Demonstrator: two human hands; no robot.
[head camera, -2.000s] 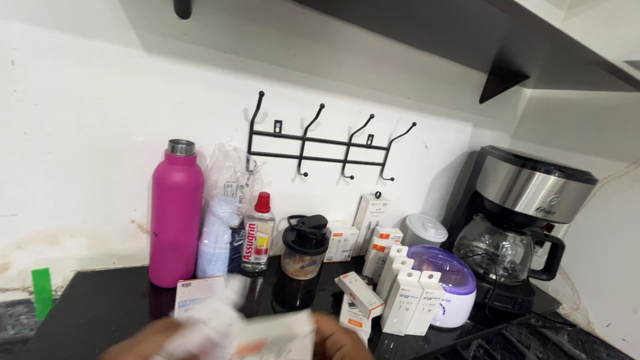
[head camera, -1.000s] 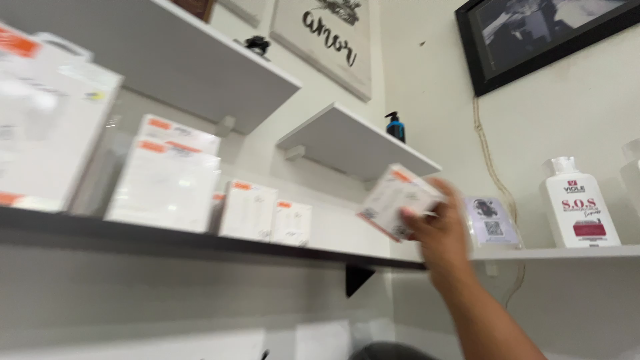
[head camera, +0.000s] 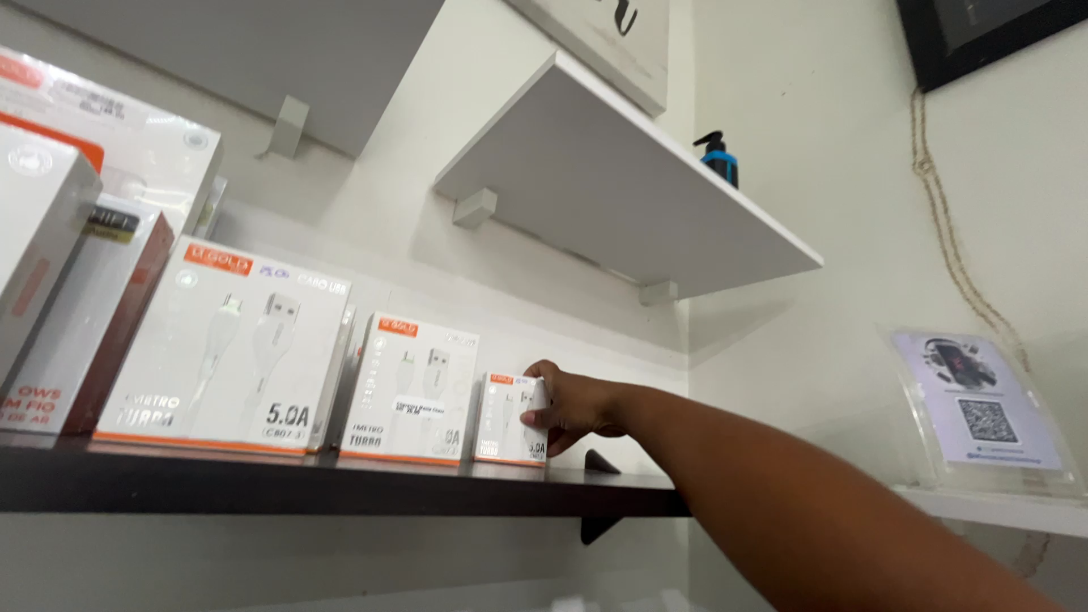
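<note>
My right hand (head camera: 578, 408) reaches in from the lower right, its fingers around the right side of a small white USB cable box (head camera: 506, 421) with an orange mark. That box stands upright on the dark shelf (head camera: 340, 486). Just left of it is another white USB cable box (head camera: 408, 387) with a sticker, and a larger-looking USB cable box (head camera: 225, 348) stands farther left. My left hand is out of view.
More boxes (head camera: 93, 306) crowd the shelf's left end. A white shelf (head camera: 620, 187) holding a black pump bottle (head camera: 719, 160) juts out above. At the right, a sign in a clear holder (head camera: 977, 404) stands on a white shelf (head camera: 1003, 514).
My right hand, which held a white box in the air a second ago, is now at the dark shelf with its fingers on a box standing there. The view has swung up from the counter.
</note>
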